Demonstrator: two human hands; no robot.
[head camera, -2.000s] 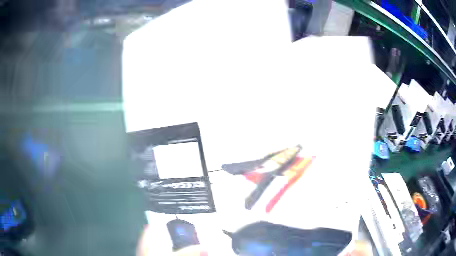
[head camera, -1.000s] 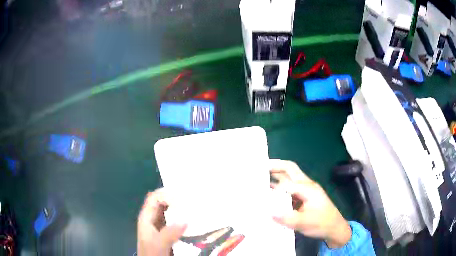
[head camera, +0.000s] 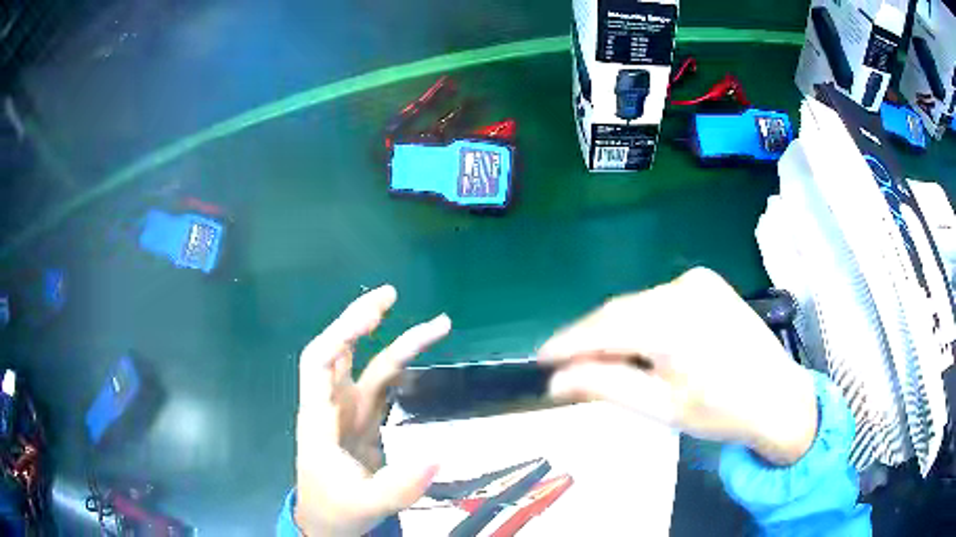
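A white retail box (head camera: 618, 462) with pictured red and black clamps lies at the bottom centre, cut off by the frame's edge. A dark strip or opening shows along its upper end. My left hand (head camera: 351, 430) is at the box's left side, fingers spread; the thumb is over the box's face. My right hand (head camera: 681, 362) is at the box's upper right corner, slightly blurred, with fingers and thumb closed on its upper edge.
An upright retail box (head camera: 626, 89) stands ahead on the green bench (head camera: 314, 136). Blue testers (head camera: 451, 173) lie to its left and right, several more at left. A flat box stack (head camera: 849, 283) is at right, with a black scanner (head camera: 774, 309) beside it.
The box in front of me is lower in view, and its dark upper strip now shows. My left hand has spread its fingers. My right hand has moved up over the box's upper edge.
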